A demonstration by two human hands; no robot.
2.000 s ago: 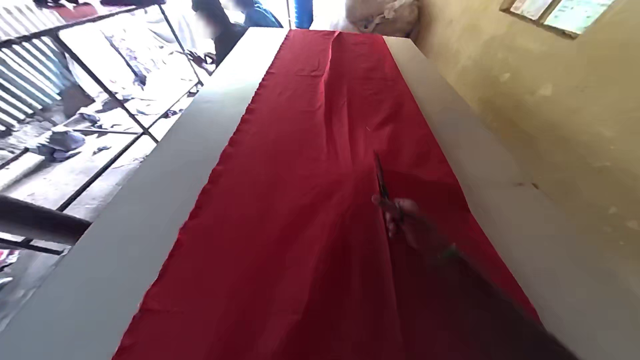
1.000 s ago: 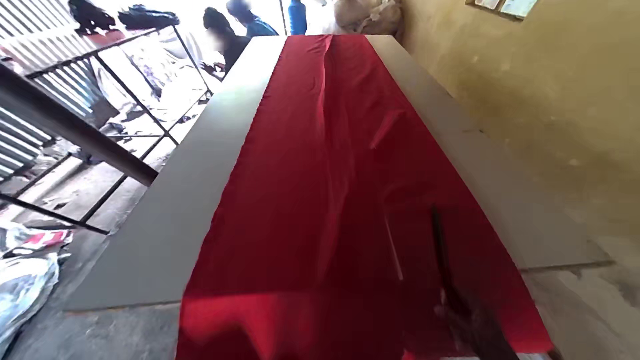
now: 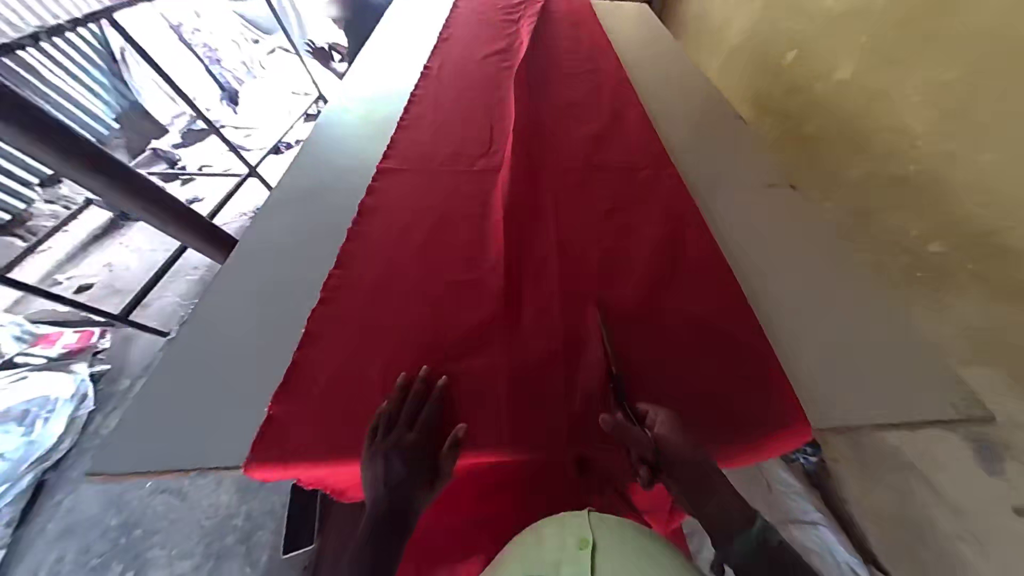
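A long strip of red fabric (image 3: 592, 224) runs down the length of a pale table (image 3: 264, 320), and its near end hangs over the table's front edge. My left hand (image 3: 408, 444) lies palm down on the cloth near that edge, fingers spread, holding nothing. To the right, my right hand (image 3: 648, 448) is closed around the handles of scissors (image 3: 612, 360), whose dark blades point away from me over the fabric. Whether the blades are apart is hard to tell. A lengthwise fold runs through the far part of the cloth.
A yellowish wall (image 3: 880, 144) stands along the right side. Metal railing (image 3: 192, 104) and a thick dark pipe (image 3: 112, 168) are at the left. Plastic bags (image 3: 48, 424) lie at the lower left. Part of another person (image 3: 364, 24) shows beyond the table's left edge.
My left hand, out of view in both earlier frames, now rests on the fabric. My right hand still has the scissors. The near end of the cloth now drapes over the table edge.
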